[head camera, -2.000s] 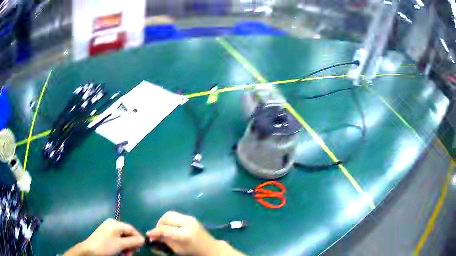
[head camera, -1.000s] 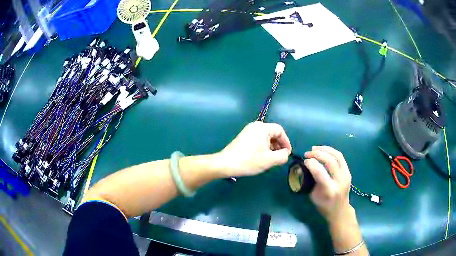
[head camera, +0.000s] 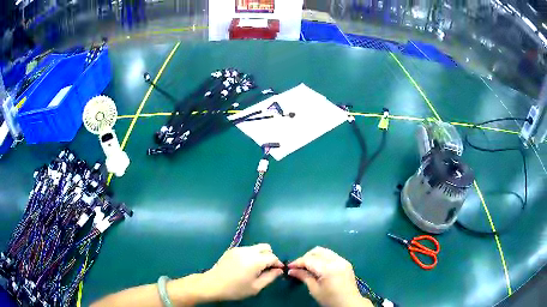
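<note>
A wire harness (head camera: 248, 210) of twisted coloured wires runs from a white connector and a dark end piece near the paper down to my left hand. My left hand (head camera: 247, 271) and my right hand (head camera: 327, 277) are almost touching at the fingertips, at the bottom centre. Both pinch a small black section of the harness. More coloured wire comes out beyond my right hand to a white connector (head camera: 387, 303) at the bottom edge. The tape roll is not clearly visible; a dark patch shows under my right fingertips.
Untaped harness pile (head camera: 51, 222) left; blue bin (head camera: 60, 108) and white handheld fan (head camera: 108, 135) behind it. Black harness bundle (head camera: 204, 114) and white sheet (head camera: 300, 129) lie farther back. Right: black sample harness (head camera: 362, 153), grey-based machine (head camera: 435, 198) with cable, orange-handled scissors (head camera: 424, 250).
The view has swung up and left since one second ago. My hands have come together at the fingertips. The tape roll seen in my right hand is now hidden, and the steel strip is out of view.
</note>
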